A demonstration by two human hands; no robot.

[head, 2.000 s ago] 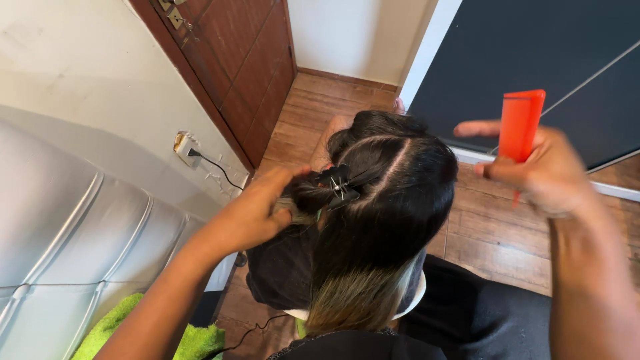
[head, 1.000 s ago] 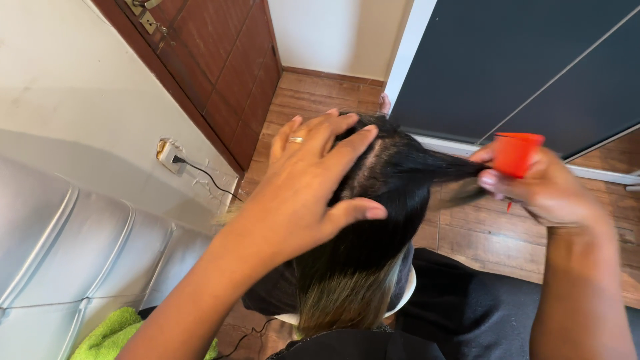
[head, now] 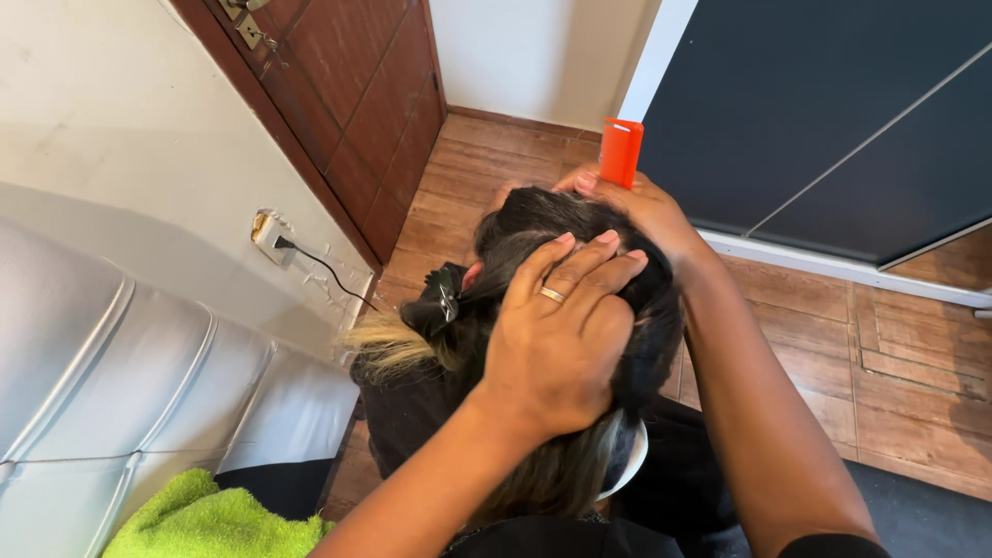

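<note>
A seated person's dark hair point(head: 519, 213), with lighter ends, fills the middle of the view. My left hand point(head: 570, 333), a ring on one finger, lies spread over the crown with its fingertips on the hair. At the front right of the head is my right hand point(head: 635, 201), holding a red comb point(head: 621, 153) that points up; its fingertips are partly hidden behind the head. A black hair clip point(head: 443, 298) grips a gathered section on the left side, near the ear, and blond ends point(head: 387, 345) stick out below it.
A padded light headboard or couch point(head: 170, 364) and a green towel point(head: 217, 519) are at the left. A plugged-in black cord point(head: 329, 267) runs from the wall outlet point(head: 273, 239) down behind the person. Beyond stand a brown door point(head: 356, 101) and a dark panelled surface point(head: 806, 116).
My right hand, earlier out to the right drawing a strand of hair, is now at the front of the head with the comb. My left hand has gone from the clipped section to the crown.
</note>
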